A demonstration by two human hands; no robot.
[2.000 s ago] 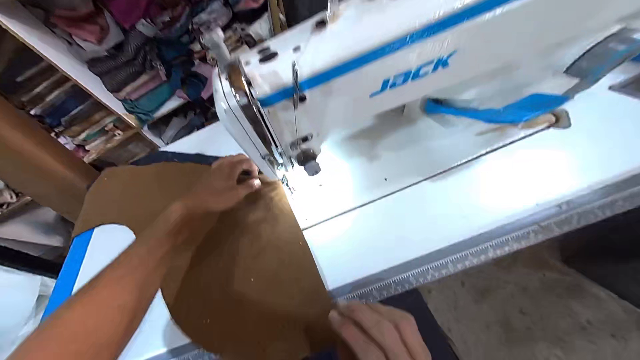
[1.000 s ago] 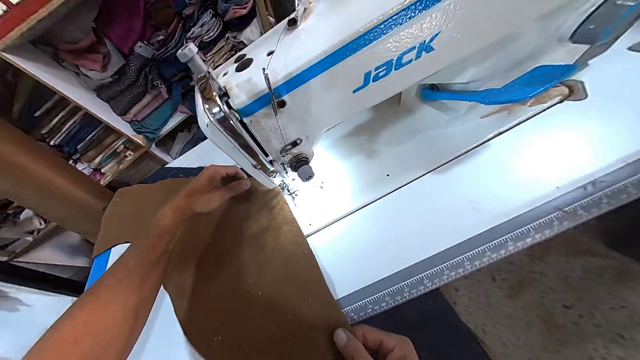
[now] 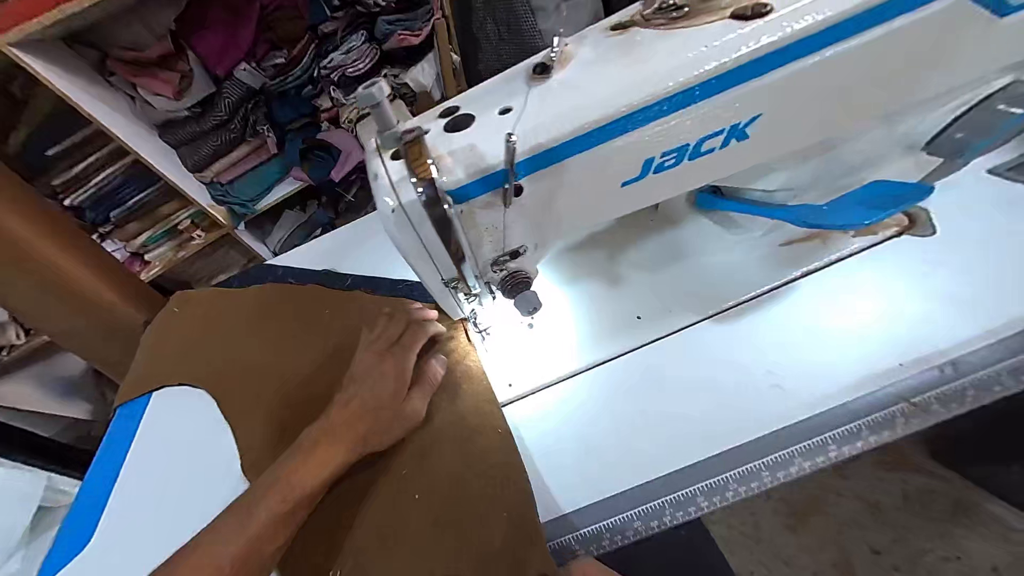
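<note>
Brown fabric lies on the white table of a Jack sewing machine, its right edge running up to the lit presser foot. On top of the fabric, just left of the foot, my left hand rests palm down with its fingers slightly spread. Only a sliver of my right hand shows at the bottom edge, beside the fabric; whether it grips anything is hidden. Dark blue fabric shows along the brown fabric's far edge.
A measuring scale runs along the table's near edge. A blue knee-shaped lever sits under the machine arm. Shelves with folded and heaped cloth stand behind at the left. A brown cylindrical object is at the far left.
My left hand has gone from bent fingers at the fabric near the foot to lying flatter on it. My right hand, earlier at the fabric's lower corner, is now mostly out of view.
</note>
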